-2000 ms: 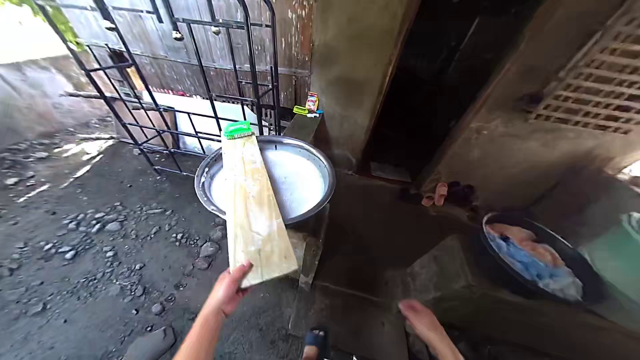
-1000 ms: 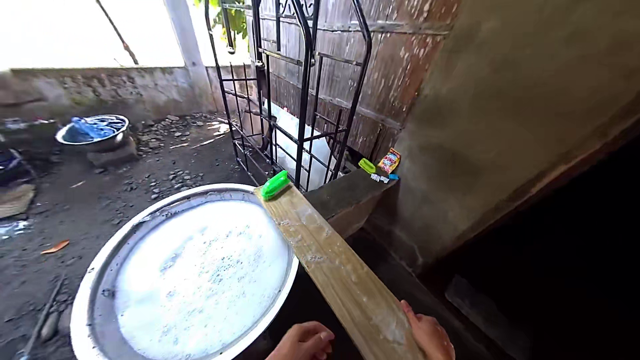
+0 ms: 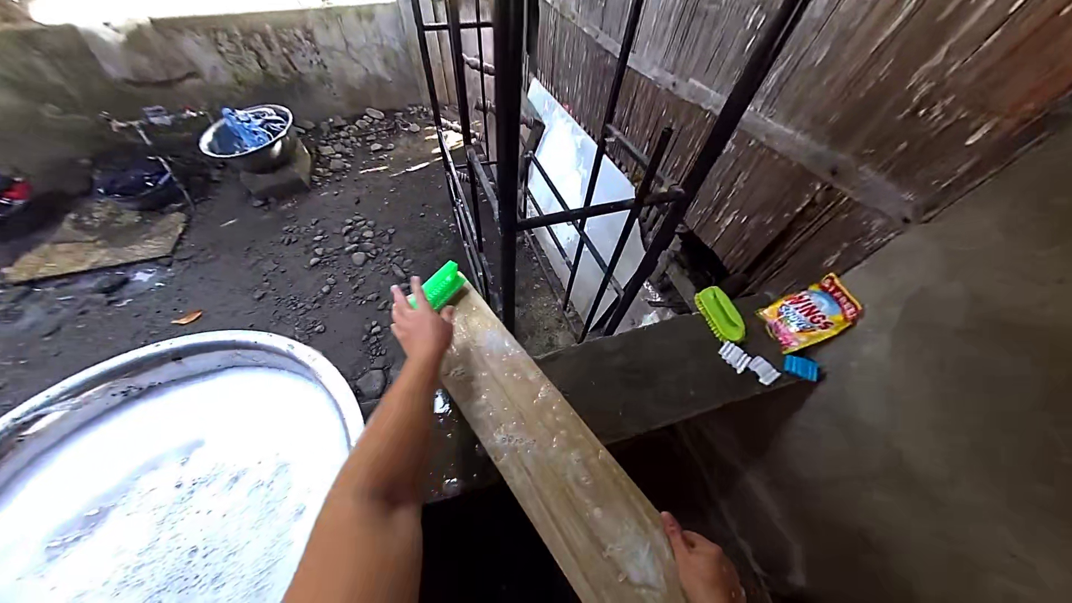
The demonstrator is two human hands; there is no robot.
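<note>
My left hand [image 3: 421,325] reaches to the far end of a wet wooden board [image 3: 544,435], its fingers on a bright green scrub brush [image 3: 442,283] lying there. The near right edge of the board is in the grip of my right hand [image 3: 702,559], whose fingers are partly hidden. Left of the board stands a large metal basin [image 3: 328,368] full of white suds. On a concrete ledge [image 3: 620,394] to the right lie a lime green brush [image 3: 719,314], a colourful detergent packet [image 3: 811,313], white clips or soap pieces [image 3: 748,363] and a small blue piece [image 3: 801,368].
A black metal grille [image 3: 507,167] rises beyond the board, before a weathered wooden wall [image 3: 837,109]. Farther left, a metal basin of blue cloth [image 3: 247,134] rests on a block [image 3: 280,177]. Loose stones [image 3: 356,243] cover part of the ground. A concrete wall [image 3: 938,435] bounds the right.
The view has turned and come closer. My left hand has moved from the board's near end to the green brush at its far end. My right hand remains on the board's near right edge.
</note>
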